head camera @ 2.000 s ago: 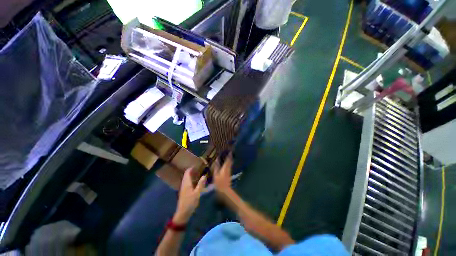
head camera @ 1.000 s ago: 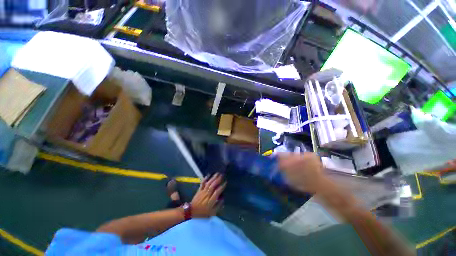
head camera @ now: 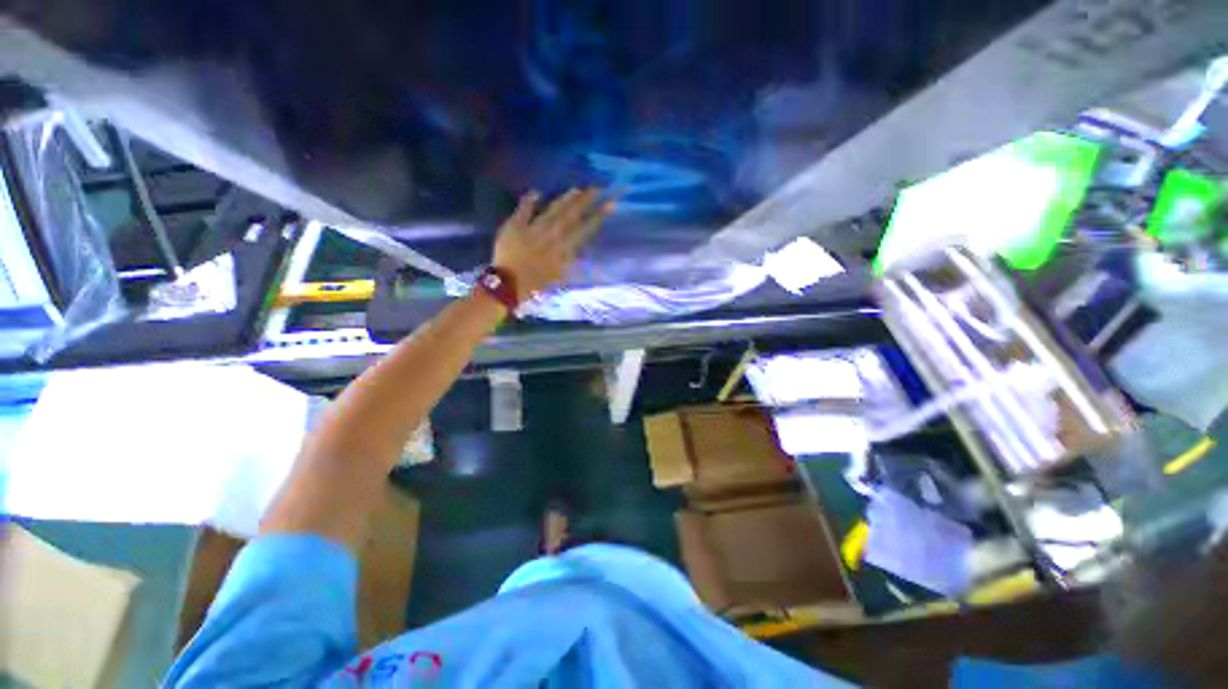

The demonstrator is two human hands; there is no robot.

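Note:
A large dark panel with blue print and pale grey edge flaps, apparently a printed carton (head camera: 445,121), fills the top of the view, close and partly blurred. My left hand (head camera: 552,242) lies against its lower part with fingers spread, not closed round an edge. My right hand cannot be made out; only a piece of blue sleeve (head camera: 1050,674) and a brown blur show at the lower right. The carton's upper part is cut off, and it hides much of the line behind.
The metal-edged line (head camera: 700,331) runs behind, with clear wrap on it. A white foam sheet (head camera: 148,438) is at left, an open brown carton (head camera: 761,538) below the line, and a parts tray (head camera: 1003,364) at right. A set with a bright green-white screen (head camera: 990,202) stands beyond.
The dark printed panel has moved up from low in front of me to the top of the view. My left hand has risen with it. My right hand has left clear view.

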